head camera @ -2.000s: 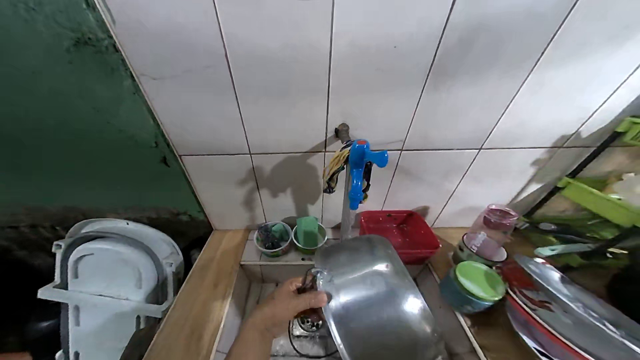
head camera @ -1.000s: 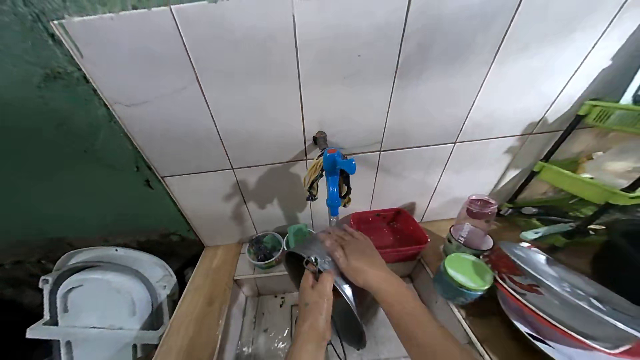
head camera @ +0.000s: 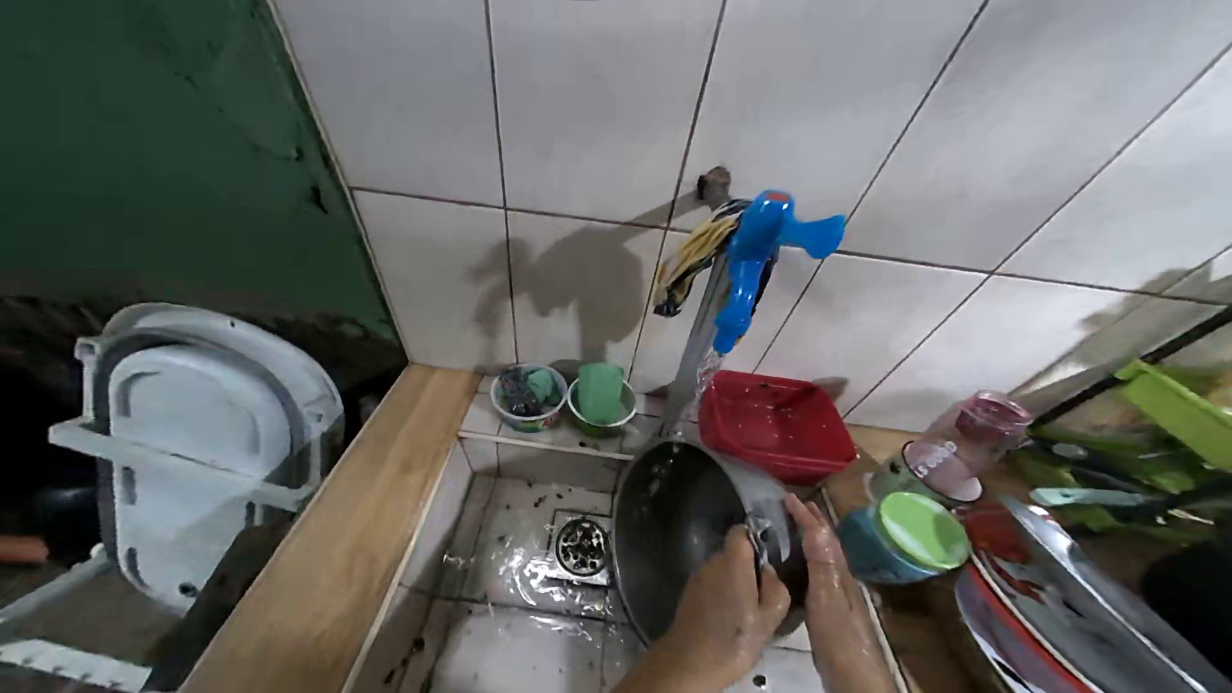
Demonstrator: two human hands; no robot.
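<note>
A metal cooking pot [head camera: 674, 520] is tilted in the tiled sink, its dark interior facing left. My left hand [head camera: 727, 611] grips the pot's handle near the rim. Flat against the outer side of the pot, my right hand [head camera: 833, 587] has its fingers extended. From the blue plastic faucet [head camera: 756, 260] water runs down onto the pot's upper edge. The sink's metal drain [head camera: 581, 546] shows left of the pot. A red plastic basin [head camera: 775, 423] sits behind the pot, and a green sponge [head camera: 601, 393] stands in a small tub on the ledge.
A second small tub [head camera: 529, 397] holds a scouring pad. To the right are a pink jar [head camera: 982, 428], a blue container with a green lid [head camera: 924, 534] and stacked dishes [head camera: 1068, 597]. A wooden edge [head camera: 327, 520] borders the sink's left; a white plastic chair [head camera: 197, 433] lies beyond.
The pot has turned so its inside faces left, and water now falls on it. My right hand, on the pot's upper part one second ago, has moved down along its outer side.
</note>
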